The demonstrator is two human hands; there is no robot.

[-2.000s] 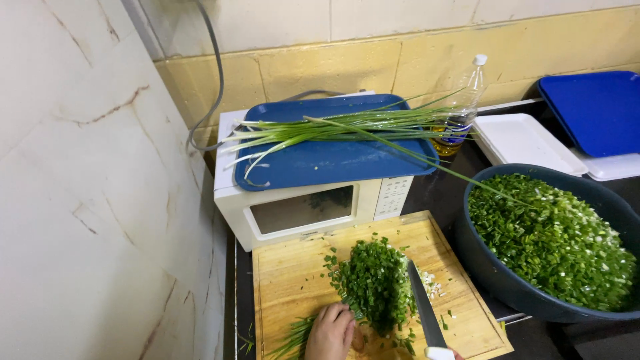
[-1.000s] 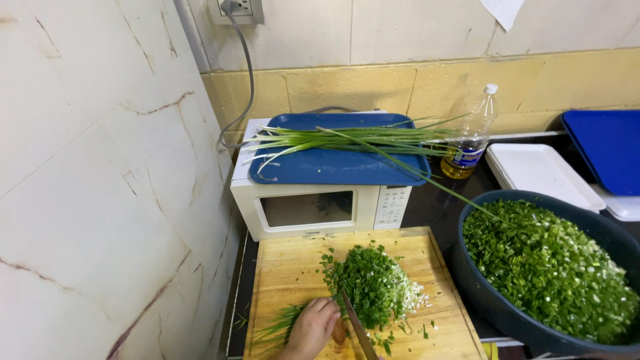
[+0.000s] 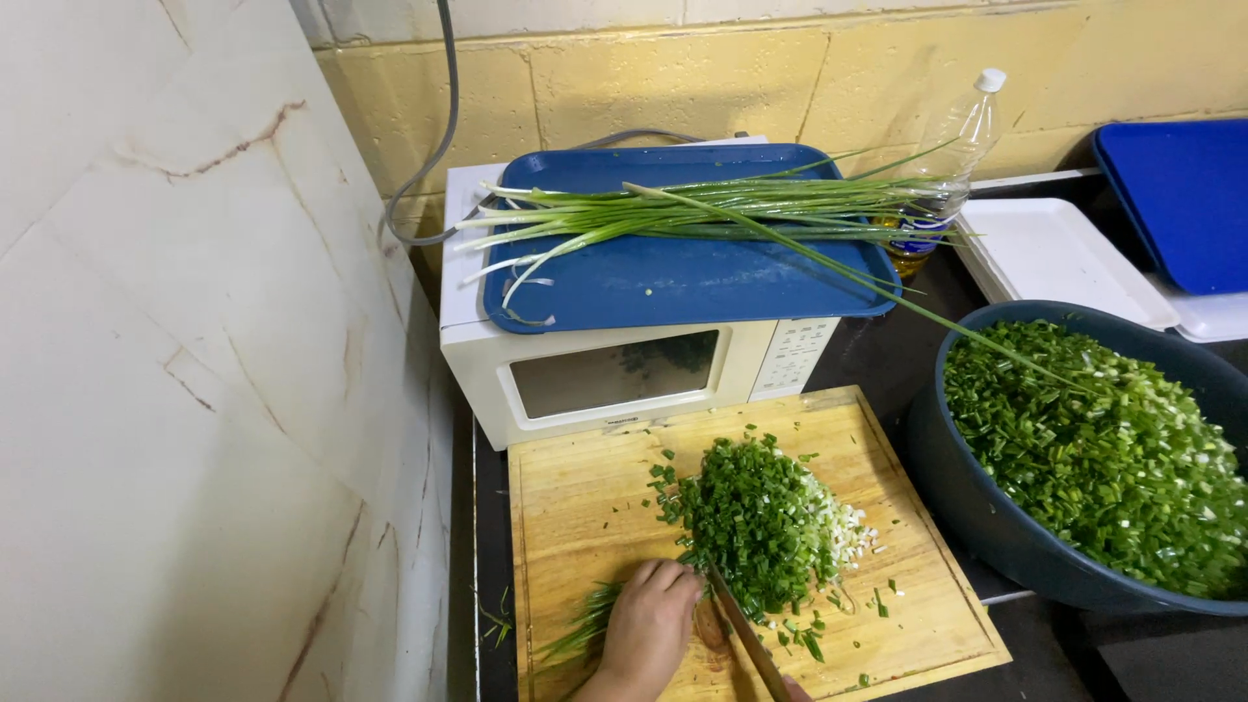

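Observation:
My left hand [image 3: 651,616] presses a bunch of green onion leaves [image 3: 588,624] onto the wooden cutting board [image 3: 585,487], with fingertips curled beside the blade. Only a small part of my right hand [image 3: 797,690] shows at the bottom edge, at the lower end of the knife [image 3: 746,629]; the handle is out of view. The blade tip lies between my left fingertips and a heap of chopped green onions [image 3: 756,526]. Whole green onions [image 3: 682,210] lie across a blue tray [image 3: 682,292] on top of the microwave [image 3: 478,380].
A large dark blue tub [image 3: 1014,556] of chopped green onions stands right of the board, with one long leaf reaching over it. Behind are a plastic bottle [image 3: 936,175] with amber liquid, white trays [image 3: 1072,258] and a bright blue tray [image 3: 1185,205]. A marbled wall [image 3: 244,390] rises at the left.
The knife has moved from the right of the heap, two seconds ago, to beside my left fingertips. My left hand still holds the leaves down. The view has shifted.

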